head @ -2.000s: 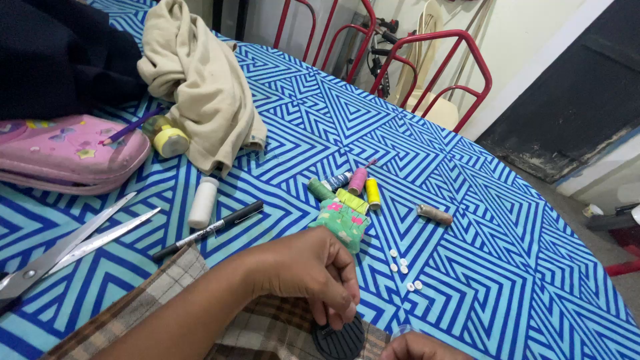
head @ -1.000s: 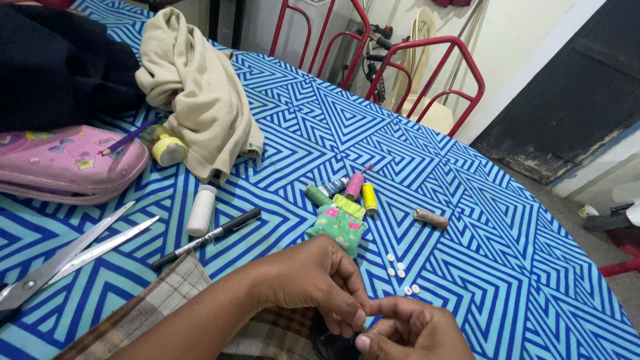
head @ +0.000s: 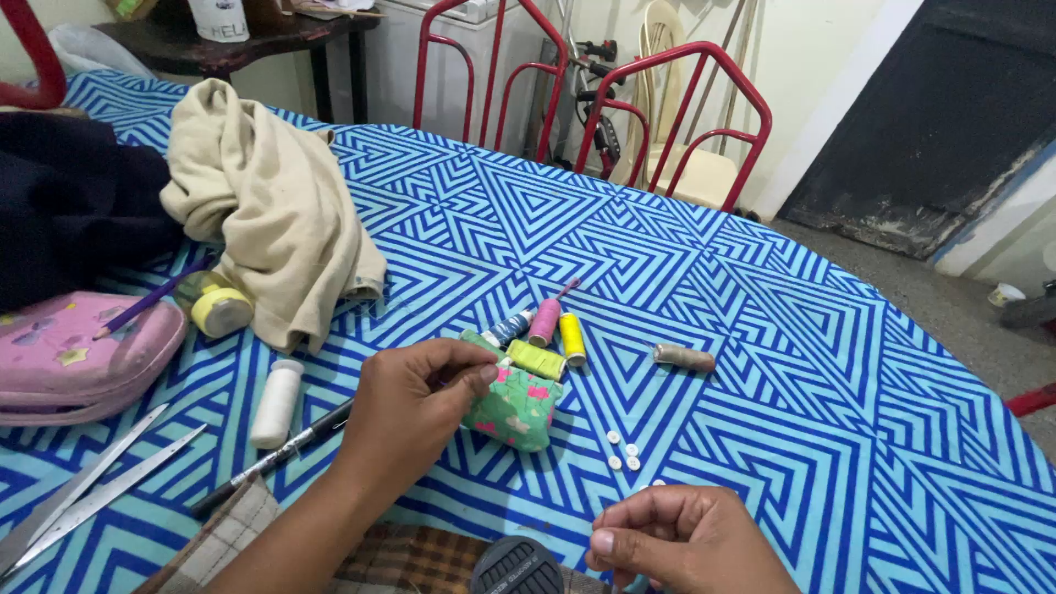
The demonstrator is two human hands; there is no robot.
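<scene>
My left hand (head: 421, 404) is at the left edge of a small green floral pincushion (head: 516, 408), thumb and forefinger pinched together; whether a pin or needle is between them is too small to tell. My right hand (head: 681, 540) is low at the right with its fingertips together, and what they hold cannot be made out. Between the hands, at the bottom edge, a round black needle case (head: 517, 568) bearing writing lies on brown checked cloth (head: 412, 554). White buttons (head: 633, 463) lie above my right hand. Beyond the pincushion are pink (head: 544, 322) and yellow thread spools (head: 572, 338).
Left of my left hand lie a marker (head: 272, 458), a white thread spool (head: 276, 404) and open scissors (head: 91, 495). Farther back are a pink case (head: 82, 355), a yellow-lidded jar (head: 221, 309) and beige cloth (head: 272, 206). A brownish spool (head: 685, 357) sits at the right. Red chairs (head: 709, 49) stand beyond the table.
My hands, fingertips together over the round black item one second ago, are now apart. The left has moved up to the pincushion and the right has moved rightward.
</scene>
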